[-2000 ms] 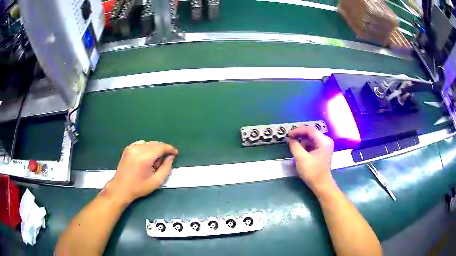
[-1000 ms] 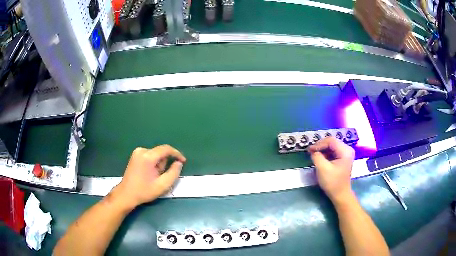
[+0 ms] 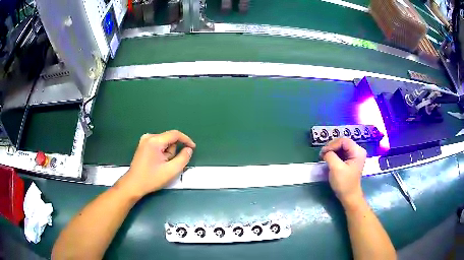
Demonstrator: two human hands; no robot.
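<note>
A six-port strip (image 3: 347, 134) lies on the green conveyor belt (image 3: 224, 122), its right end at the violet glow of the UV curing lamp (image 3: 414, 114). My right hand (image 3: 347, 162) is just in front of this strip, fingers curled; whether the fingertips touch it I cannot tell. A second six-port strip (image 3: 228, 233) lies on the bench edge, ports up, with no hand on it. My left hand (image 3: 163, 157) is over the conveyor side rail (image 3: 244, 175) at the left, thumb and forefinger curved towards each other with nothing seen between them.
A white machine frame with a red button (image 3: 42, 159) stands at the left. A red bin (image 3: 10, 195) and a crumpled white wipe (image 3: 37, 213) are at the lower left. Tweezers (image 3: 404, 191) lie below the lamp. A brown stack (image 3: 398, 23) is on the far belt.
The strip on the belt has moved right, its end now in the lamp's glow. My right hand has moved right with it and now sits lower against it. My left hand keeps its pose.
</note>
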